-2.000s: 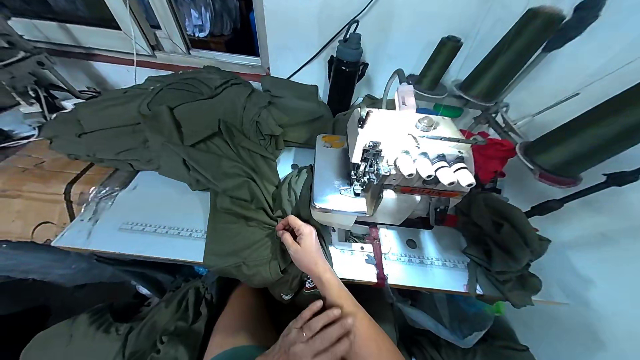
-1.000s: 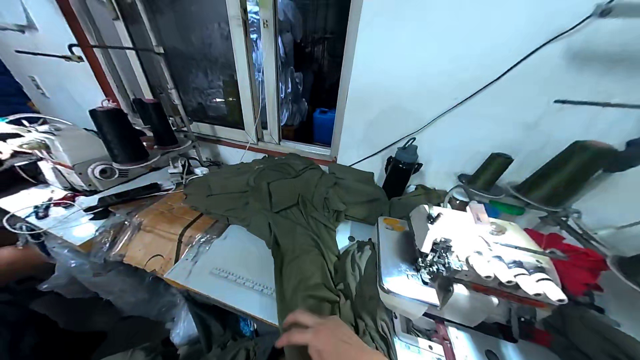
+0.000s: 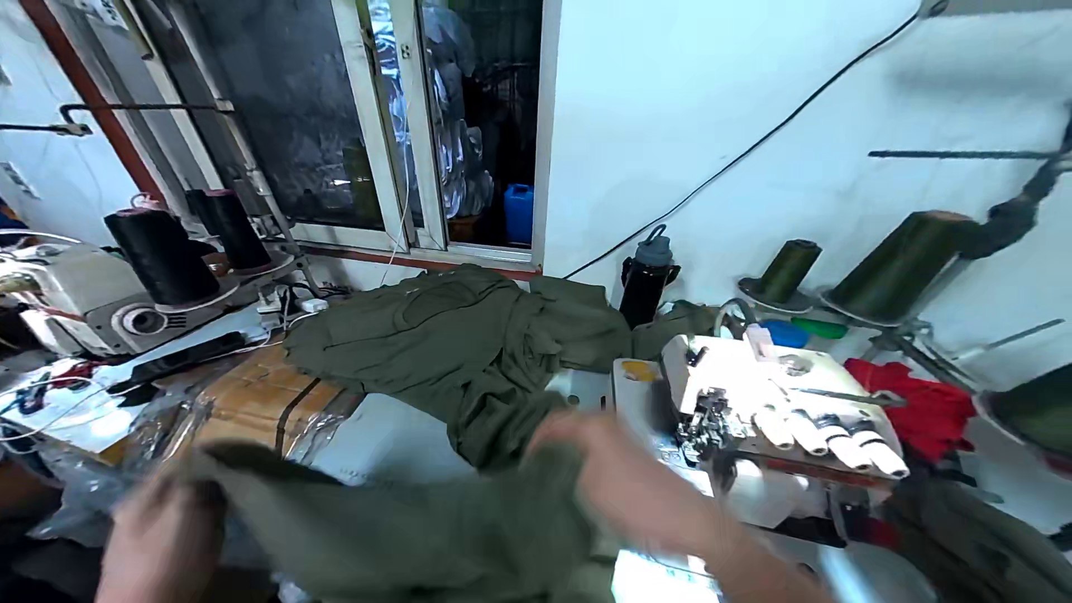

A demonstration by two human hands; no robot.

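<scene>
A blurred olive-green garment (image 3: 419, 528) is stretched between my hands over the near edge of the worktable. My left hand (image 3: 172, 523) grips its left end at the lower left. Its upper right part is in my right hand (image 3: 599, 469), just left of the overlock sewing machine (image 3: 779, 394). Behind them, more olive-green fabric (image 3: 435, 335) lies heaped on the table and reaches down toward my right hand. Motion blur hides the fingertips of both hands.
A black bottle (image 3: 646, 280) stands by the wall behind the machine. Green thread cones (image 3: 904, 264) and a red cloth (image 3: 913, 406) are at right. At left are a taped cardboard box (image 3: 260, 394), black thread cones (image 3: 159, 255) and another sewing machine (image 3: 92, 293). A sliding window (image 3: 419, 126) is behind.
The view has swung up and left. My left hand, low beside the right forearm two seconds ago, is now at the far left holding fabric. The garment part between my hands has been lifted and spread.
</scene>
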